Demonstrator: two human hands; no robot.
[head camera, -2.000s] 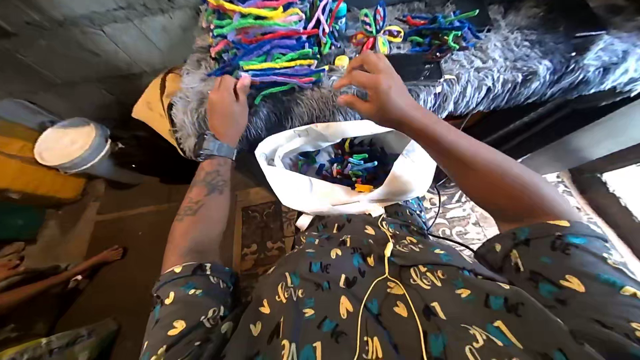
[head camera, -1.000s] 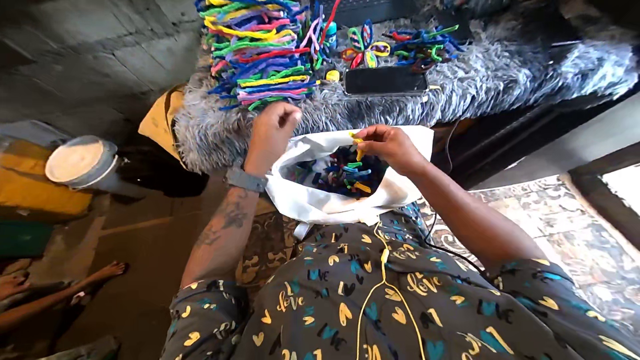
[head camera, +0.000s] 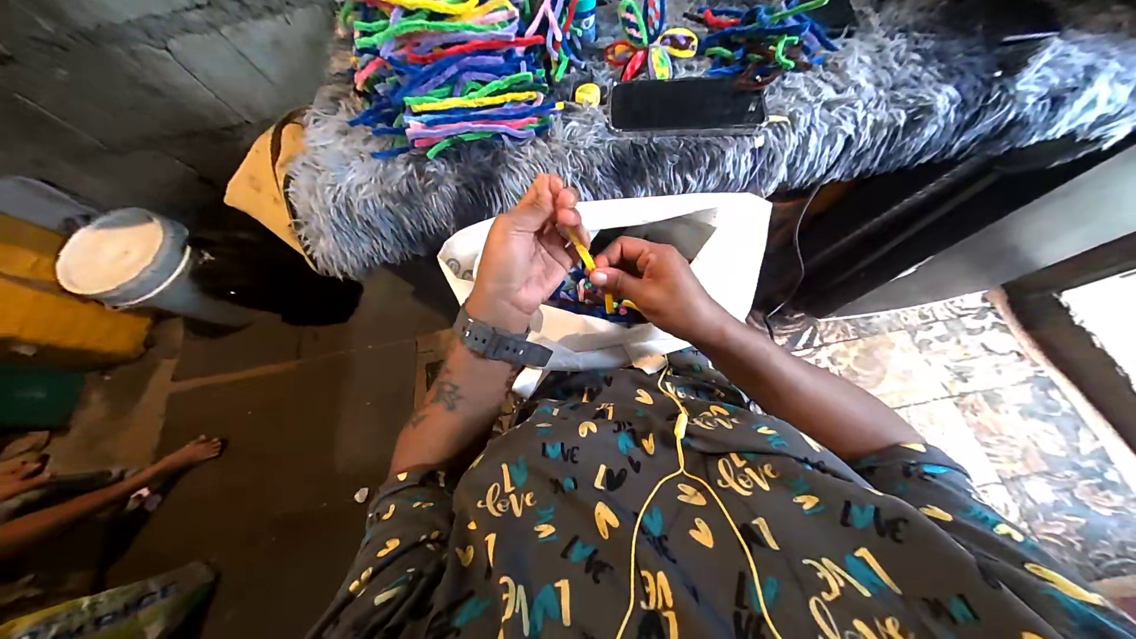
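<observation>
Above the opening of a white bag (head camera: 741, 257), my left hand (head camera: 532, 248) and my right hand (head camera: 657, 284) both hold a yellow pipe cleaner (head camera: 582, 252), the left by its upper end and the right lower down. Cut or twisted pipe cleaners (head camera: 577, 293) of many colours lie inside the bag, partly hidden by my hands. On the grey furry cover stands a pile of coloured pipe cleaners (head camera: 470, 80). Right of it are a pipe-cleaner flower (head camera: 652, 44), a small yellow object (head camera: 587, 94), a black phone (head camera: 688, 105) and a tangled bunch of pipe cleaners (head camera: 768, 40).
The grey furry cover (head camera: 887, 98) lies over the table beyond the bag. A lidded bucket (head camera: 124, 257) stands at the left near a yellow object (head camera: 62, 311). Another person's bare legs (head camera: 115, 497) show at lower left. A yellow earphone cord (head camera: 682, 426) hangs over my shirt.
Both hands were at the table's pipe cleaners and phone area two seconds ago. They have come down over the bag, and my left hand has joined my right on the yellow pipe cleaner.
</observation>
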